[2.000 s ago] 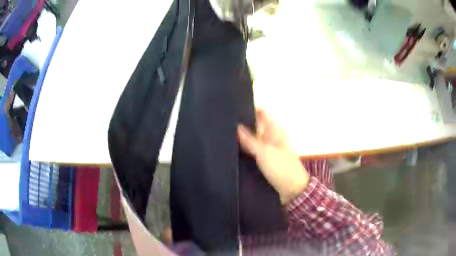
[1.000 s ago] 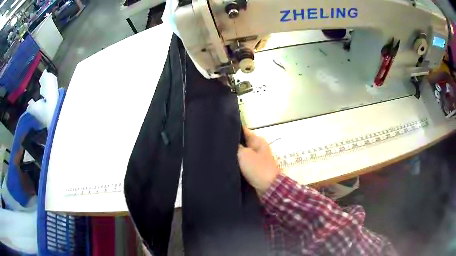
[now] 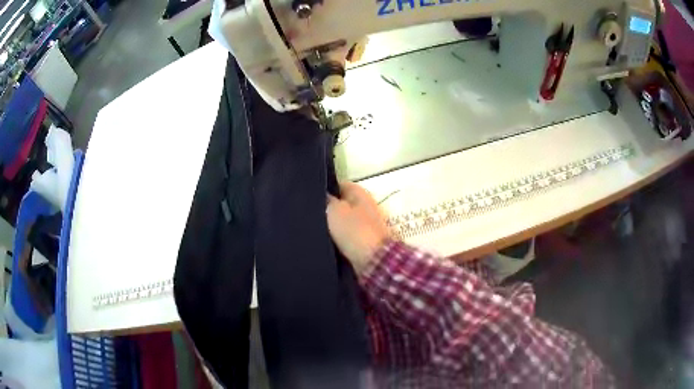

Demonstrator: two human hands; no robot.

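A wide dark lining strip (image 3: 293,228) runs from under the presser foot of the sewing machine (image 3: 411,38) down over the table's front edge. Beside it on the left lies a second dark band (image 3: 209,258) with a small grey tab (image 3: 226,210), curving off the front edge. My right hand (image 3: 356,224) holds the right edge of the lining strip just in front of the needle area, thumb on top; the fingers beneath are partly hidden. My left hand is not in view.
The white table (image 3: 144,167) has printed ruler marks (image 3: 517,184) along its front. Red-handled snips (image 3: 555,67) are at the right of the machine. A blue slotted basket (image 3: 91,363) stands at left, with white and dark pieces near it. An open box with small items is at far right.
Since one second ago, the machine, table and cloth have shifted left in view. My right hand still holds the strip's edge near the needle. Two seconds ago the view was closer and blurred.
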